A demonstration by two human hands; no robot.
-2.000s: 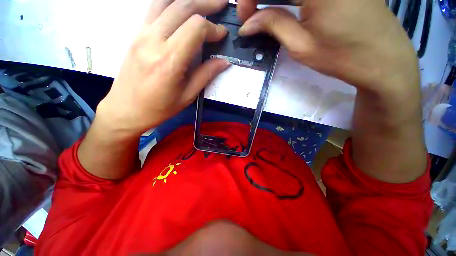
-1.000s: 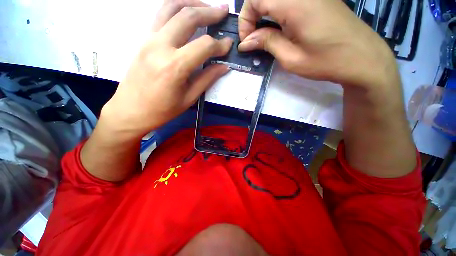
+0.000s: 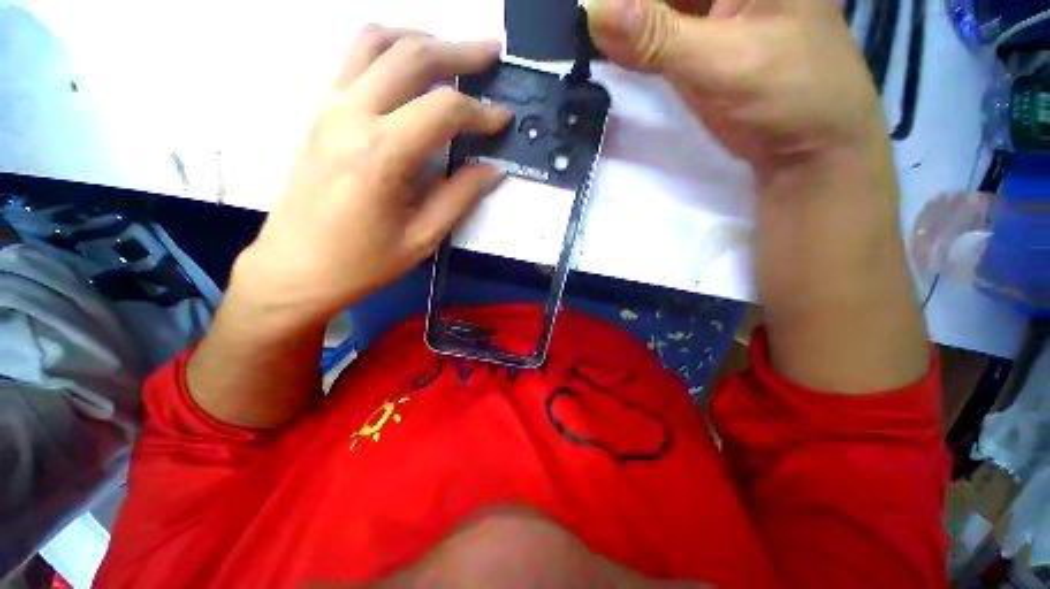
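A phone mid-frame (image 3: 564, 244) lies over the table edge, its lower end against the red shirt. Its black camera-end plate (image 3: 530, 101) shows round holes. My left hand (image 3: 386, 161) grips the frame's left side, with fingertips on the plate. My right hand (image 3: 737, 81) is at the top, partly cut off, beyond the plate's right corner. A small, blurred dark piece (image 3: 581, 55) is at its thumb tip and reaches down to the plate's corner; whether it touches is unclear. A flat black sheet (image 3: 541, 29) lies just beyond the frame.
The white table (image 3: 138, 92) has small dark marks at left. Dark frame outlines (image 3: 910, 69) lie at upper right, beside a clear and blue bottle-like item (image 3: 1019, 236). A person's grey clothing (image 3: 69, 334) is at left. Pale plastic bags (image 3: 1019, 426) are at lower right.
My right hand has lifted off the plate towards the top, uncovering the plate's holes. The black sheet now shows. The frame and my left hand have shifted slightly left and nearer the body.
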